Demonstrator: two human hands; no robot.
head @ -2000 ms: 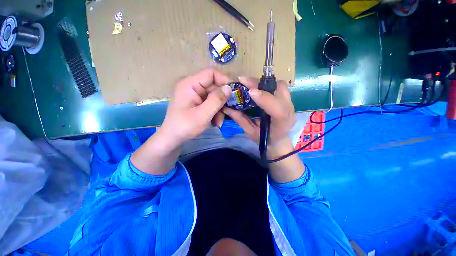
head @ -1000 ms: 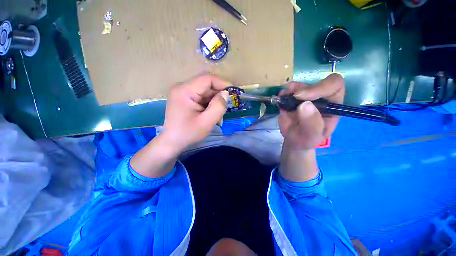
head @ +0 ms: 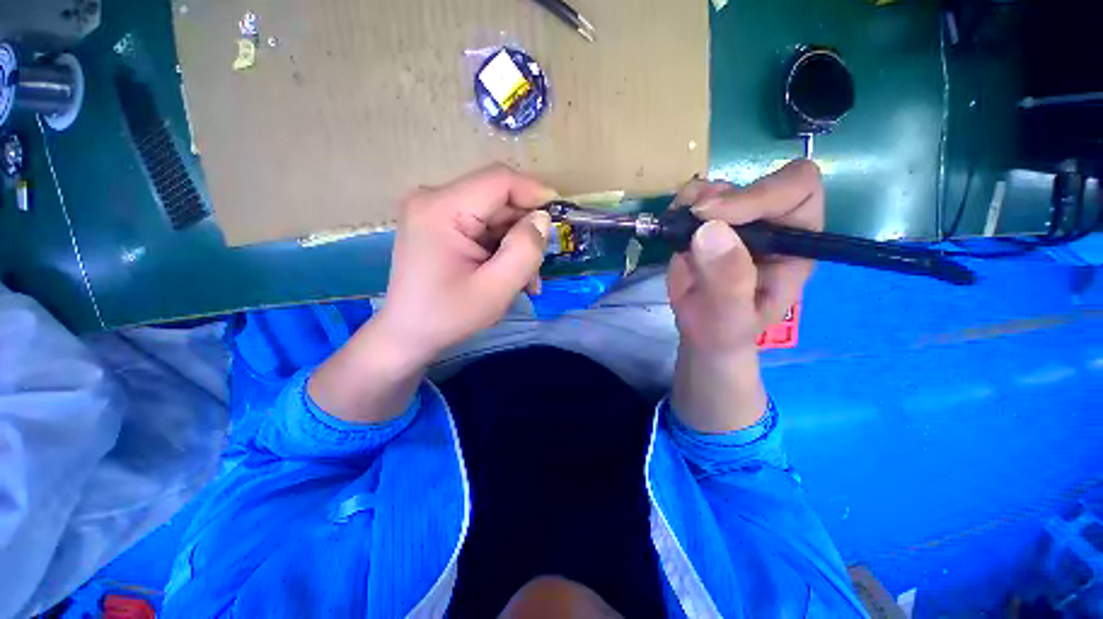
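Observation:
My left hand pinches a small round circuit board by its left side, just beyond the near edge of the cardboard. A yellow block shows on the board, partly hidden by fingers and the iron. My right hand holds the black handle of a soldering iron, which lies nearly level. Its metal shaft points left and its tip is at the board's upper part; exact contact cannot be told. A second round board with a white-and-yellow battery lies on the cardboard mat.
Tweezers lie at the mat's far edge. A black round case is right of the mat. A dark strip and a solder reel are at left. A red tray shows beside my right wrist. Black equipment stands far right.
The iron went from upright in my right hand to nearly level, its tip moving to the board. My right hand left the board and moved right. My left hand keeps hold.

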